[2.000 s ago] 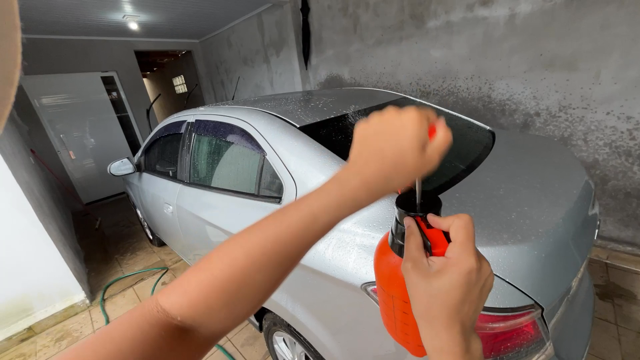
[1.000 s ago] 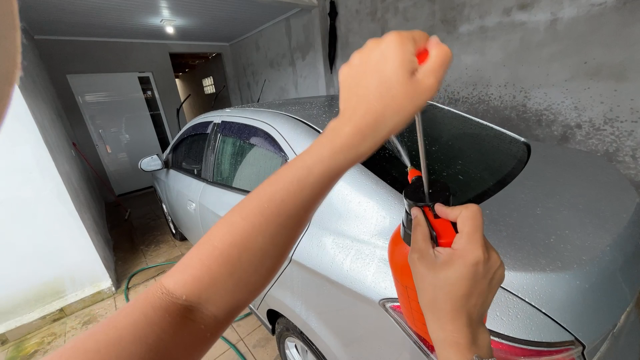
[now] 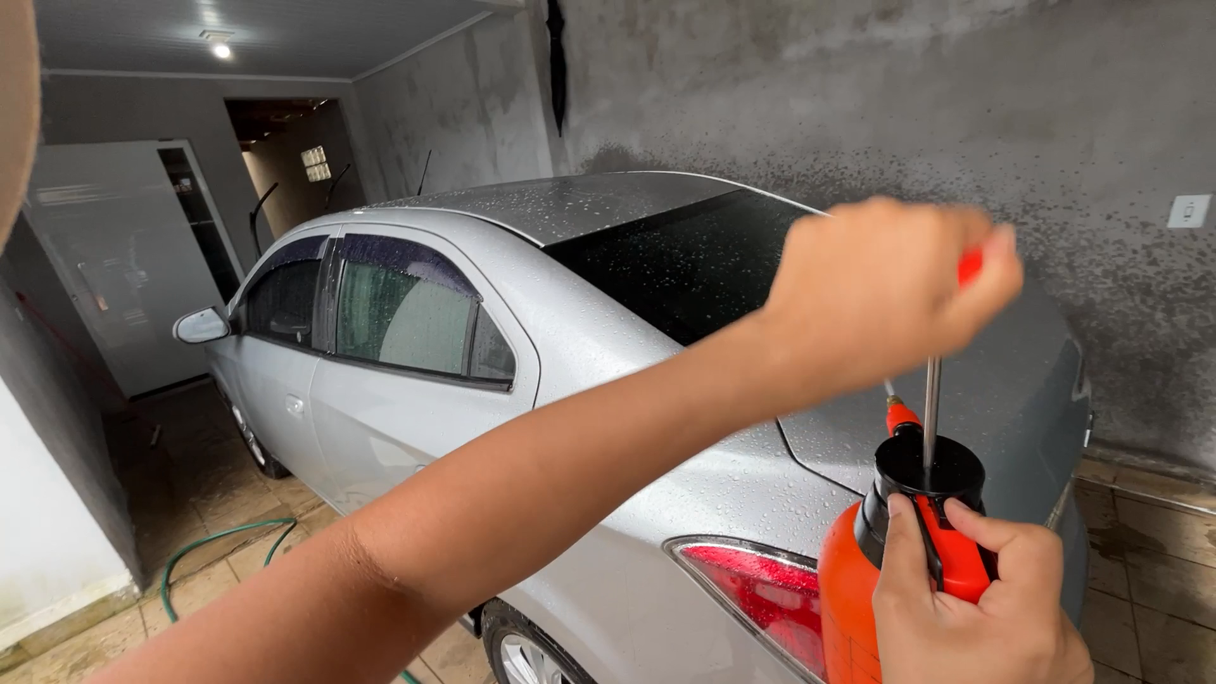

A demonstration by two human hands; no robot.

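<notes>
My left hand [image 3: 883, 290] is closed around the red pump handle [image 3: 970, 267], whose metal rod [image 3: 932, 408] rises out of the black cap of an orange pressure sprayer bottle [image 3: 845, 589]. My right hand [image 3: 978, 589] grips the sprayer at its neck, with fingers at the red and black trigger part. An orange nozzle [image 3: 901, 414] with a brass tip points away, a thin pale spray or jet at it. Behind both hands stands a silver sedan [image 3: 608, 541], its paint and dark rear window [image 3: 684, 266] beaded with water drops. The bottle's base is out of view.
A green hose [image 3: 204, 541] lies on the tiled floor left of the car. A white wall corner [image 3: 47, 532] stands at the left and a grey wall [image 3: 950, 95] runs behind the car. The wing mirror [image 3: 201, 326] juts out, and the wiper arms [image 3: 258, 218] are raised.
My left hand and the pump handle have come down toward the bottle since one second ago, after rising from a lower position two seconds ago. My right hand has kept its grip on the sprayer.
</notes>
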